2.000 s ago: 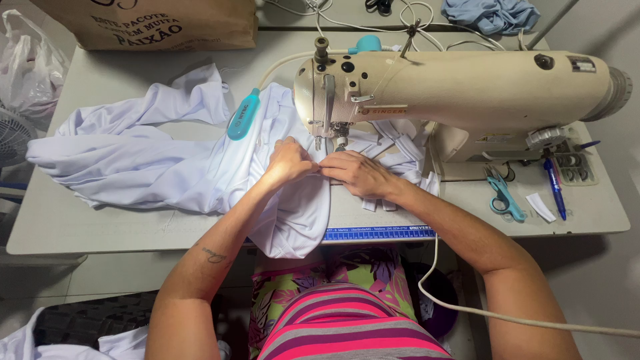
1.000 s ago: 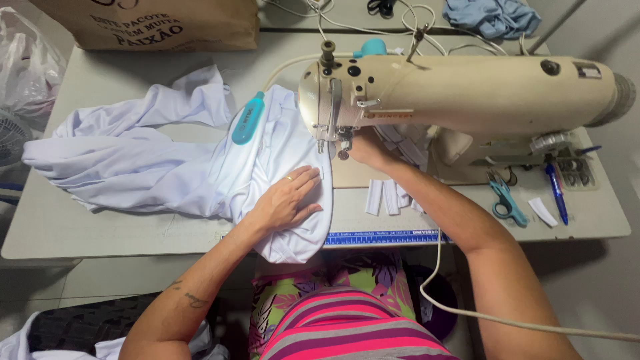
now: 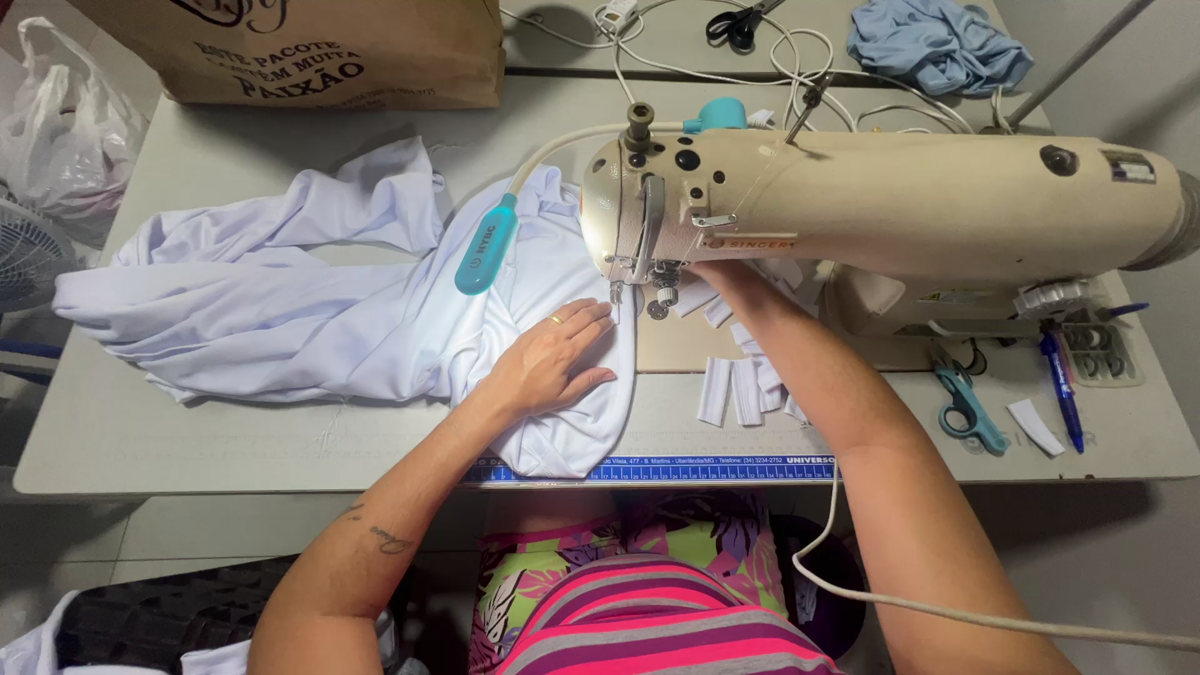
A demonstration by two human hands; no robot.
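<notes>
My left hand (image 3: 558,358) lies flat on white fabric (image 3: 309,319), its fingers spread just left of the needle area of a cream Singer sewing machine (image 3: 891,197). The fabric's curved edge runs under the presser foot (image 3: 616,295). My right forearm reaches beneath the machine's arm, so the right hand is hidden behind the machine head. Short white fabric strips (image 3: 745,389) lie around that forearm, on the machine bed and table. A teal lamp (image 3: 487,246) on a flexible neck rests over the fabric.
Teal thread snips (image 3: 970,410), a blue pen (image 3: 1062,392) and a bobbin case box (image 3: 1106,356) lie at the right. A blue ruler strip (image 3: 656,469) runs along the front edge. Behind are a paper bag (image 3: 347,56), black scissors (image 3: 741,26), cables and blue cloth (image 3: 937,47).
Two seconds ago both hands were together at the fabric near the needle. The left hand now lies flat on the fabric, and the right has gone under the machine's arm.
</notes>
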